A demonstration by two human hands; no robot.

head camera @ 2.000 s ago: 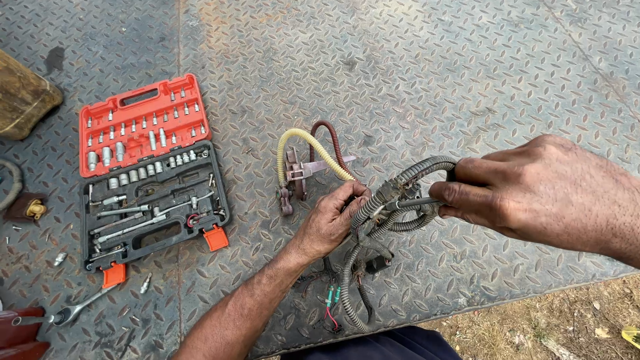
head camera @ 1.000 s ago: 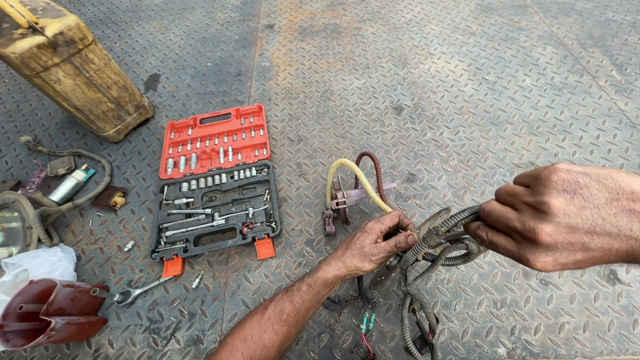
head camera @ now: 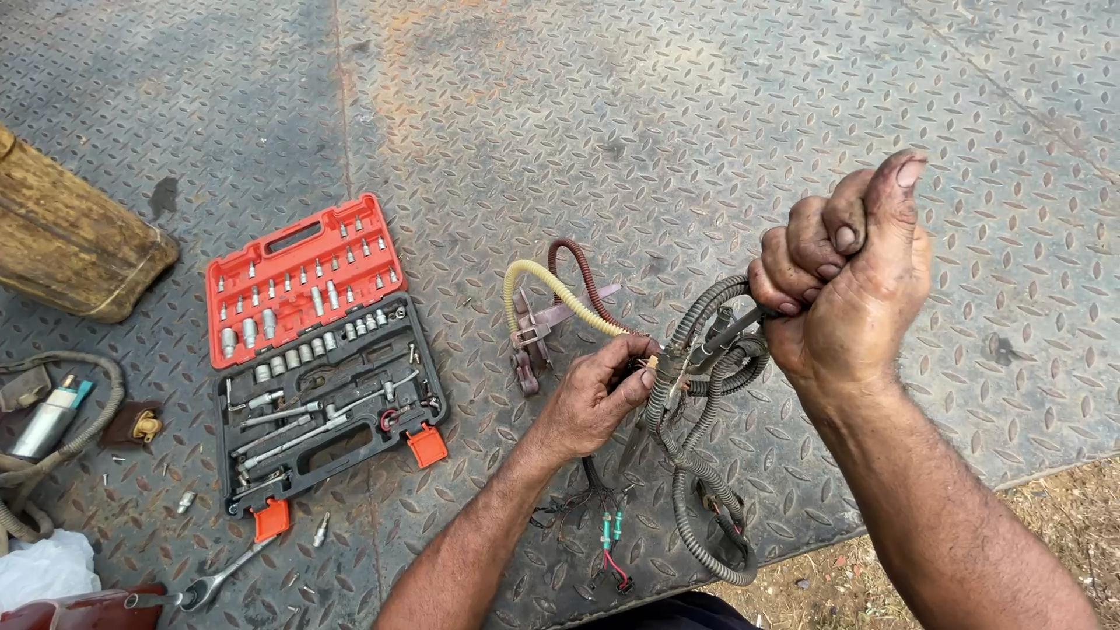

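A wiring harness in grey corrugated conduit point(head camera: 706, 472) hangs and loops between both hands over the steel plate. My left hand point(head camera: 604, 394) pinches the harness where several conduits meet. Raised at the right, my right hand point(head camera: 844, 271) is closed around a dark conduit or cable point(head camera: 735, 332) of the same bundle; its exact end is hidden in the fist. Beyond my left hand, a yellow corrugated tube point(head camera: 556, 282) and a brown corrugated tube point(head camera: 582, 258) arch beside a faded purplish plastic connector piece point(head camera: 541, 325). Below lie thin wires with green-sleeved terminals point(head camera: 608, 529).
An open socket set case point(head camera: 328, 420) lies left of the hands, with a ratchet wrench point(head camera: 214, 582) and loose sockets near it. A worn yellow jerrycan point(head camera: 79, 227), a metal cylinder with hose point(head camera: 48, 424) and a white plastic bag point(head camera: 48, 569) are farther left. The plate's edge point(head camera: 840, 538) borders dry ground.
My right hand has turned from knuckles up to palm side showing, with the thumb pointing up, and is raised. My left hand stays at the harness junction.
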